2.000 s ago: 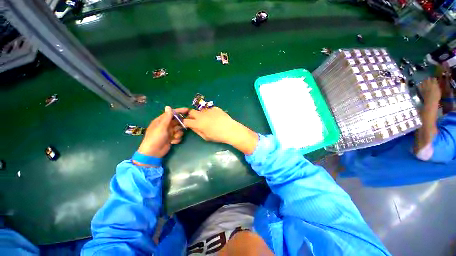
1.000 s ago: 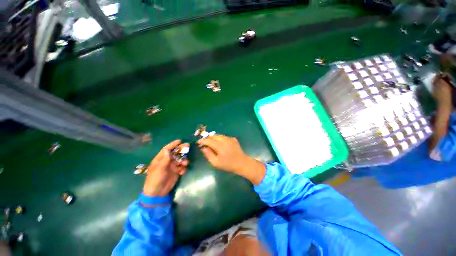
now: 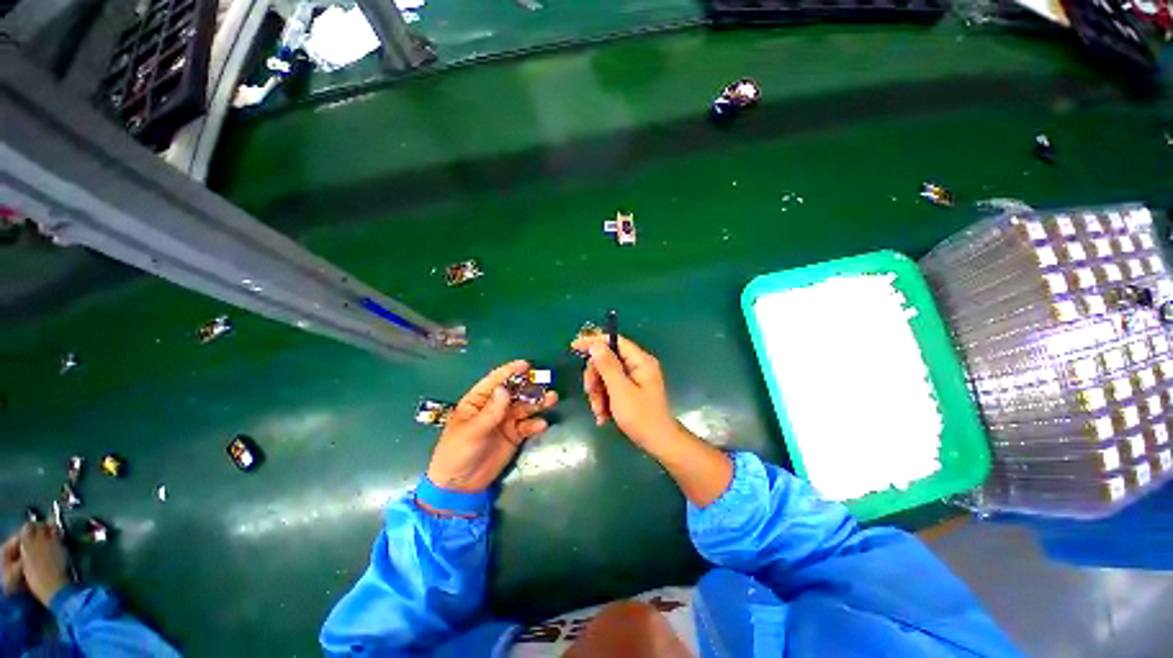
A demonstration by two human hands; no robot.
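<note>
My left hand [image 3: 482,431] is palm up above the green bench and holds a small module [image 3: 525,384] with silver, dark and white areas between thumb and fingers. My right hand [image 3: 629,390] is to its right, apart from it, and holds a slim black tool [image 3: 612,332] that points up and away from me. Another small module [image 3: 588,337] with amber parts lies just beyond my right fingertips; whether they touch it is unclear. A green tray [image 3: 760,337] heaped with white pieces [image 3: 849,386] stands to the right.
A metal post [image 3: 257,264] slants in from the left. Several modules lie loose, one dark unit [image 3: 245,451] at left and another [image 3: 737,98] at the back. Ridged clear trays [image 3: 1016,373] are stacked beside the green tray. Another person's hands [image 3: 39,562] are at the lower left edge.
The view has shifted, so the bench items sit further right or lower. My right hand now shows the black tool upright in its grip. My left hand has turned palm up, with the module exposed.
</note>
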